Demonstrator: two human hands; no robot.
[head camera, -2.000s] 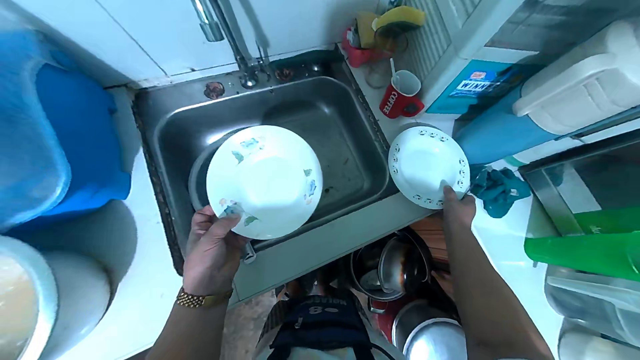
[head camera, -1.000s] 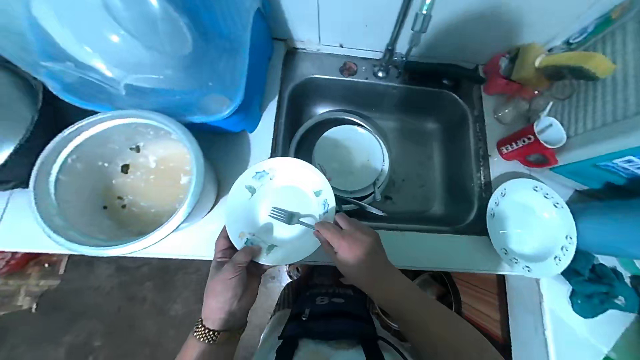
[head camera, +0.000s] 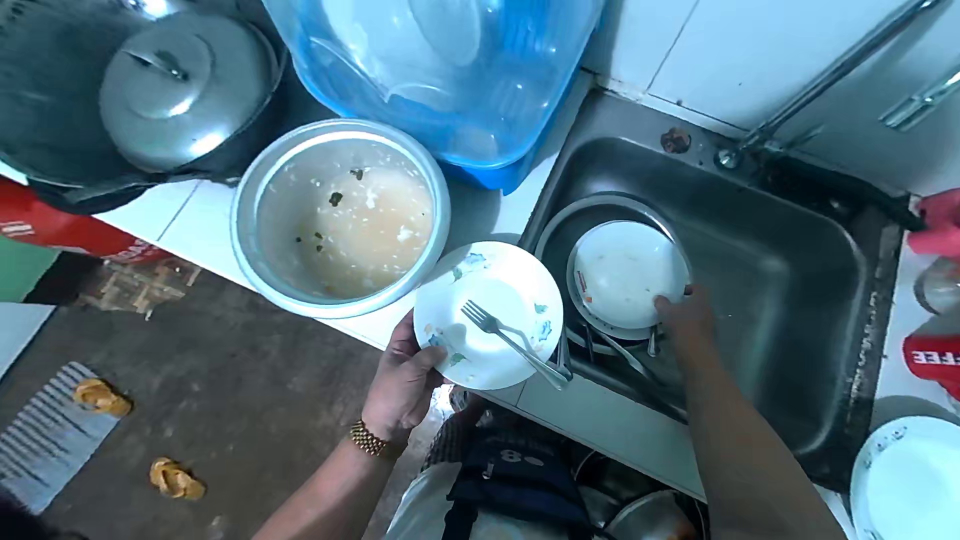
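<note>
My left hand (head camera: 405, 379), with a gold watch band at its wrist, grips the lower left rim of a white floral plate (head camera: 517, 292). A metal fork (head camera: 499, 334) lies across that plate, its handle over the lower right rim. My right hand (head camera: 684, 311) has its thumb on the rim of a smaller white plate (head camera: 626, 274), which sits in a round metal basin (head camera: 559, 232) inside the sink; its other fingers are hidden. Cutlery (head camera: 626, 356) lies beside the smaller plate, partly under it.
A pail (head camera: 247, 225) of cloudy liquid with food scraps stands left of the floral plate. Behind are a lidded pot (head camera: 187, 90) and a blue plastic container (head camera: 450, 82). The faucet (head camera: 817, 79) rises behind the sink (head camera: 780, 322). A red mug (head camera: 930, 358) and another plate (head camera: 911, 480) are at right.
My right hand has left the fork, which it held over the floral plate, and moved to the smaller plate in the basin. My left hand still holds the floral plate. The view has swung left.
</note>
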